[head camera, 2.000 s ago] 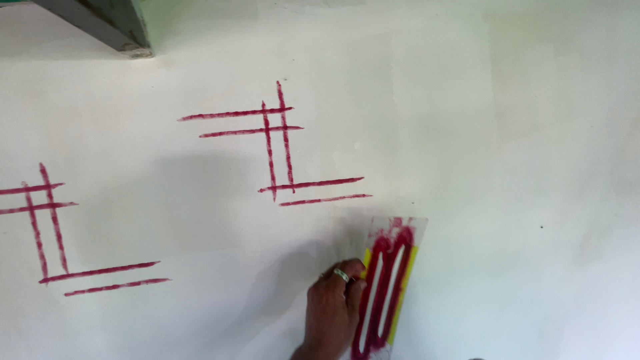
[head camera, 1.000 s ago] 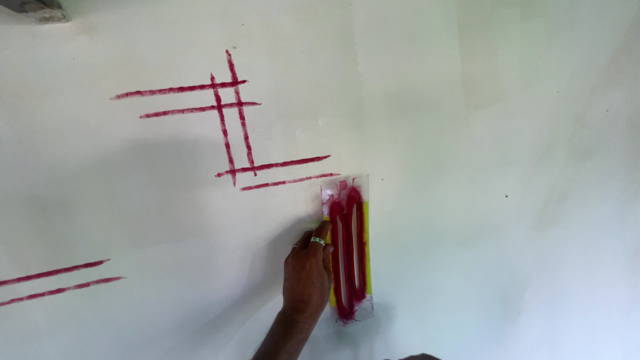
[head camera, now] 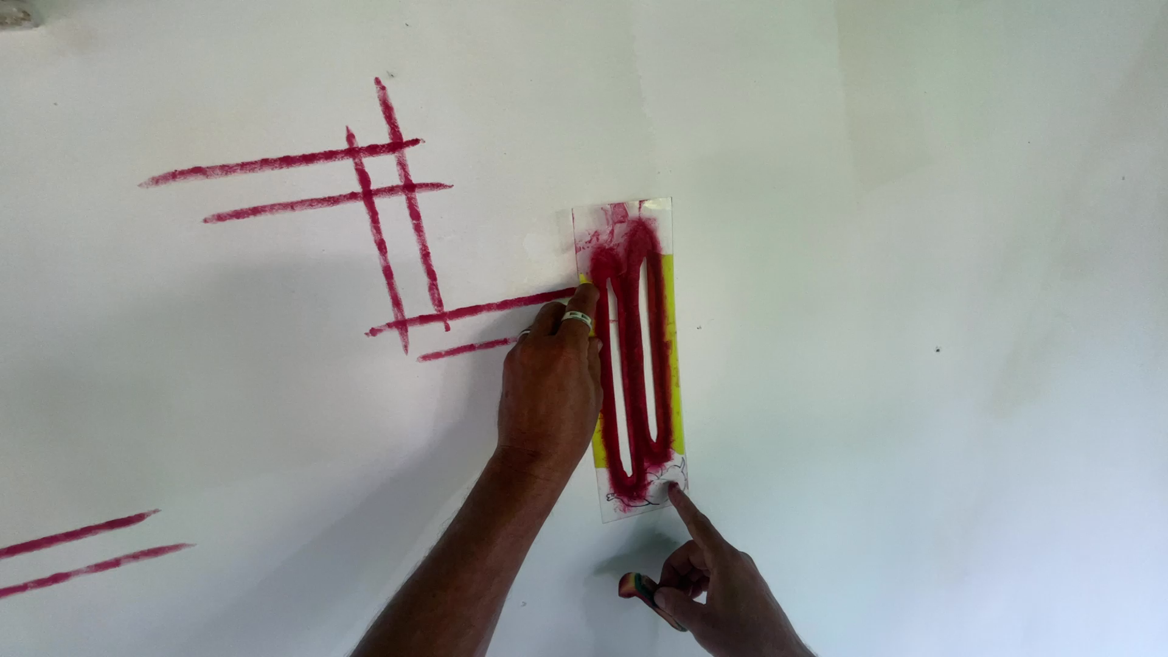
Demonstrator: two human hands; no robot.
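Observation:
A clear plastic stencil [head camera: 631, 356] with two long slots lies upright against a pale painted wall. Red paint surrounds its slots, and yellow strips run along its sides. My left hand [head camera: 552, 388], with rings on it, presses the stencil's left edge with its fingertips. From below, my right hand [head camera: 721, 584] touches the stencil's bottom right corner with its index finger. Its other fingers are curled around a small paint-stained pad [head camera: 641, 593], whose material I cannot tell. Left of the stencil, crossing red painted stripes [head camera: 376, 228] mark the wall; part of the lower pair is behind my left hand.
Two more red stripes [head camera: 82, 534] run along the wall at the lower left. A small grey object [head camera: 18, 13] shows at the top left corner. A small dark spot [head camera: 937, 349] is on the wall to the right.
My right hand has come into view from below, holding the pad, with a finger on the stencil. The stencil now touches the end of the lower stripes; two seconds ago it was below and right of them.

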